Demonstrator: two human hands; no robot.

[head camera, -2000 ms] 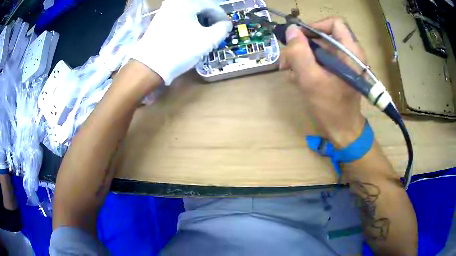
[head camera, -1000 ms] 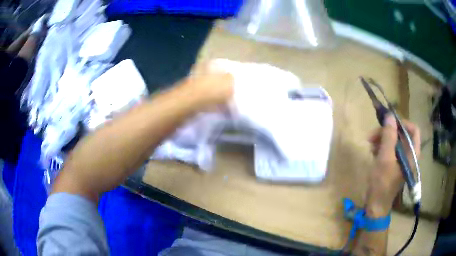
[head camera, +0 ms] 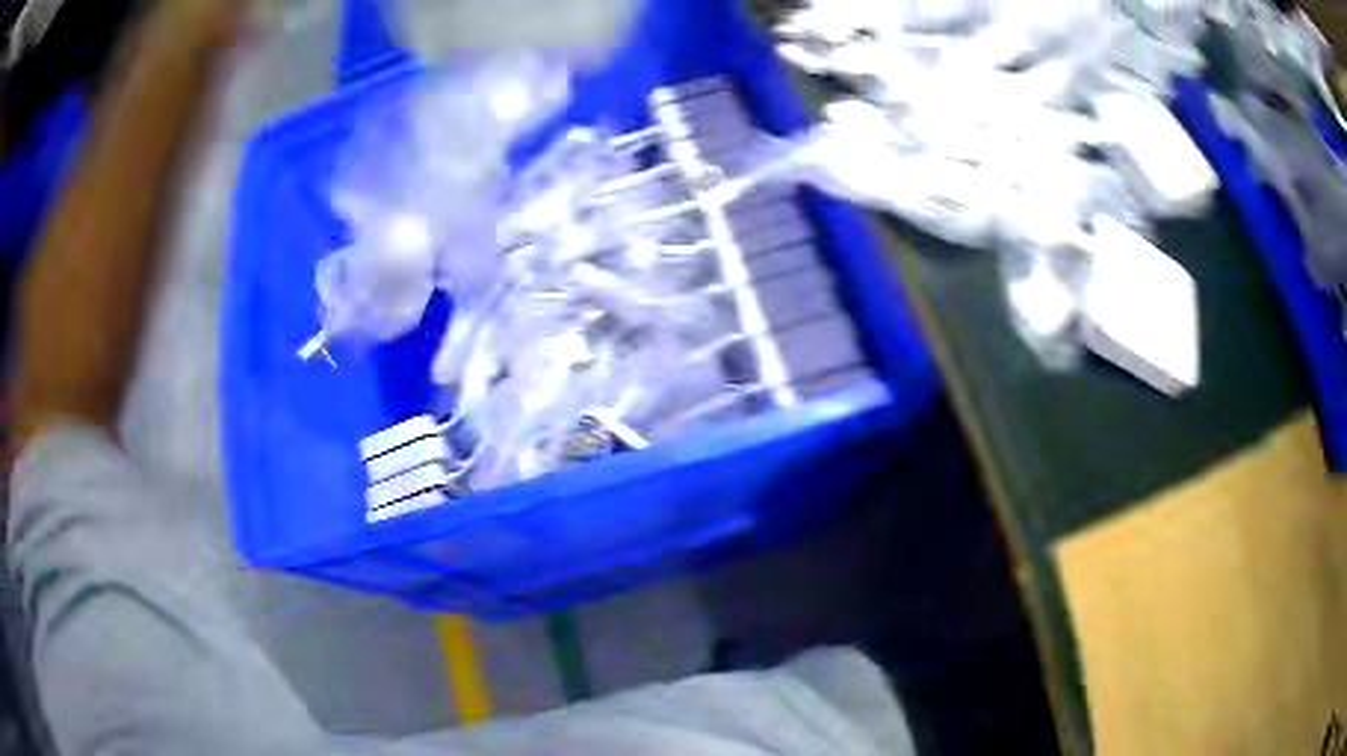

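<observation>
A large blue plastic bin point(head camera: 576, 539) stands beside the bench. Rows of power strips point(head camera: 776, 244) stand along its right side, and a short stack of white ones point(head camera: 403, 470) is at its lower left. Crinkled clear bags with white cords point(head camera: 576, 281) fill its middle. A blurred bag with a plug point(head camera: 392, 266) hangs over its left part, below a blurred whitish shape at the top edge. My left forearm reaches up the left side; my left hand is beyond the top edge. My right hand is out of the picture.
The dark bench point(head camera: 1019, 347) is to the right of the bin, with brown cardboard point(head camera: 1211, 598) on it. A white power strip point(head camera: 1140, 307) and more bagged units point(head camera: 946, 111) lie on the bench. My legs are at the bottom edge.
The view has swung left from the bench to the bin. The soldering iron and my right hand have left the picture. My left arm now extends over the far left.
</observation>
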